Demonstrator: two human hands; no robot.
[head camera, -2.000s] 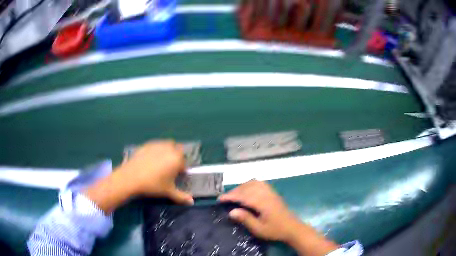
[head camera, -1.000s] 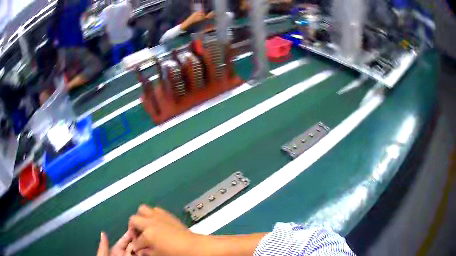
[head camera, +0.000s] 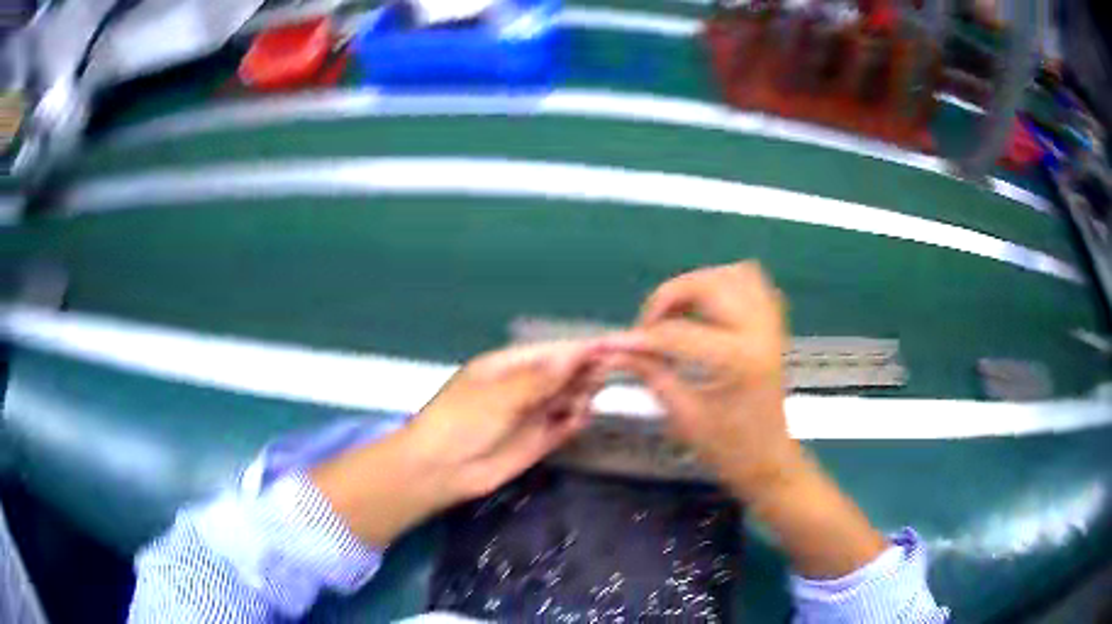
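My left hand (head camera: 494, 414) is palm up, with its fingertips at those of my right hand (head camera: 726, 366), above the line edge. The view is blurred, and I cannot tell whether anything is between the fingers. A grey metal plate (head camera: 634, 449) lies below the hands at the back edge of the black parts tray (head camera: 585, 542), partly hidden by them. Small shiny ring parts are scattered over the tray. Another grey plate (head camera: 543, 329) lies behind the hands, mostly covered. A third grey plate (head camera: 848, 363) lies right of my right hand.
A further plate (head camera: 1015, 378) lies at the far right on the green conveyor (head camera: 366, 268). Across the line are a red bin (head camera: 287, 55), a blue bin (head camera: 457, 51) and a red-brown rack (head camera: 817, 73). White lines run along the belt.
The view has swung back down from the right, and the black tray shows again. Two seconds ago the hands were apart at the near plate; now they meet above it.
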